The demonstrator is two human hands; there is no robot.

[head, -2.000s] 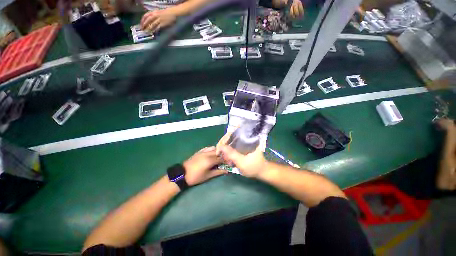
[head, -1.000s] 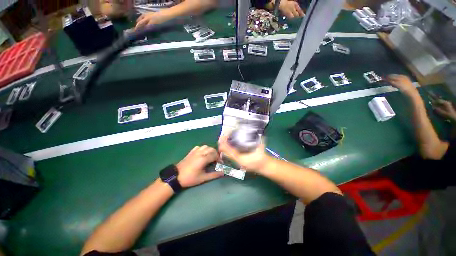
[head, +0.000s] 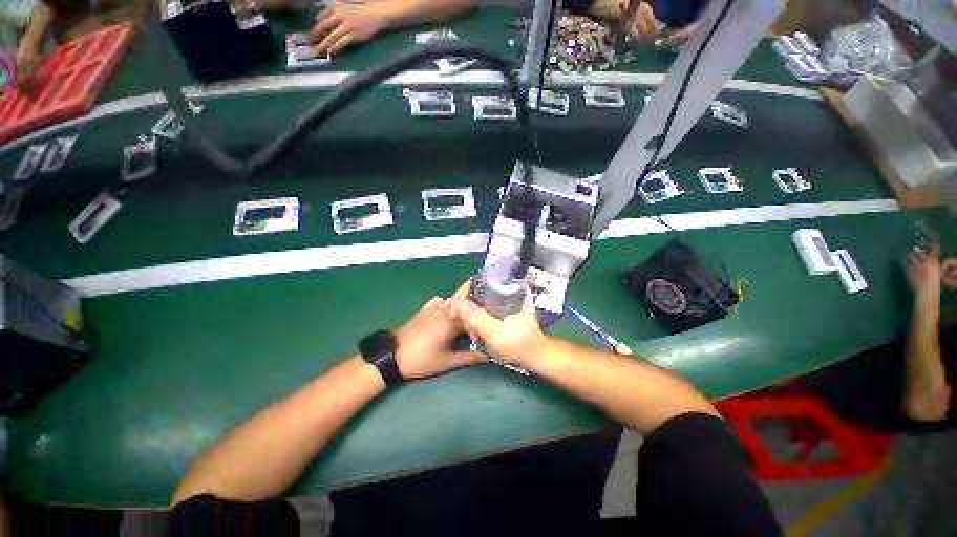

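Note:
My right hand (head: 506, 331) is closed around the upright grey electric screwdriver (head: 503, 285), whose dark cable rises from its top. My left hand (head: 432, 338) is just left of it, its fingers at a white housing (head: 502, 362) on the green bench. The housing is mostly hidden under both hands; only its near edge shows. The screwdriver tip is hidden. The white-grey screw feeder (head: 551, 218) stands directly ahead of the hands. A thin pale-blue hand screwdriver (head: 598, 328) lies right of it.
A black cooling fan (head: 682, 287) lies to the right, with two white units (head: 829, 259) beyond. White housings (head: 362, 213) line the conveyor past the pale rail (head: 283, 264). A grey post (head: 672, 115) rises behind the feeder. Other people's hands show at the far side and right.
The white housing under my hands now shows less than a second ago. A second white unit lies at the right. The other person's arm there has drawn back from the conveyor. The cable loop has shifted.

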